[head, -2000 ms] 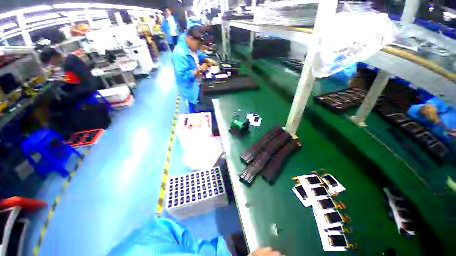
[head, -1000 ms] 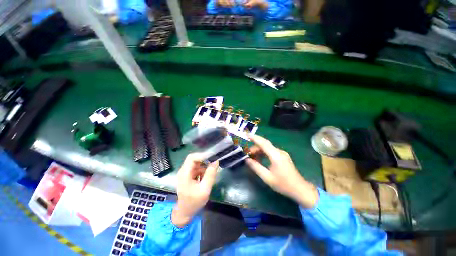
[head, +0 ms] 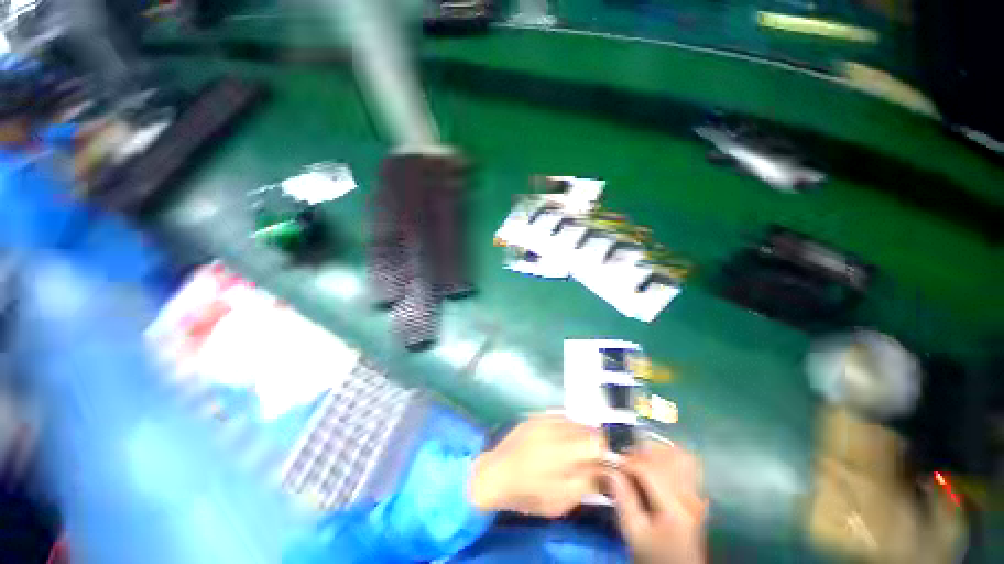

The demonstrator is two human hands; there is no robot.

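My left hand [head: 542, 465] and my right hand [head: 663, 498] are close together at the bench's front edge. Both grip the near end of a white carrier strip [head: 584, 378] with dark LCD modules and orange-gold flex tails along its right side. The fingers hide the strip's lower part. Beyond it, other white strips with LCD modules [head: 600, 262] lie on the green mat, apart from my hands. The frame is blurred, so fine detail cannot be told.
Ribbed dark bundles [head: 416, 242] lie left of the strips. A green object [head: 282, 231] is farther left. A black pouch or tray [head: 795, 275], a tape roll [head: 864, 372] and a tan board [head: 881, 490] are right. A person's blue sleeve [head: 66, 198] shows far left.
The view has swung from the aisle to the bench, then shifted again. Both hands have come into view, and the held strip is now upright in the picture, nearer the front edge.
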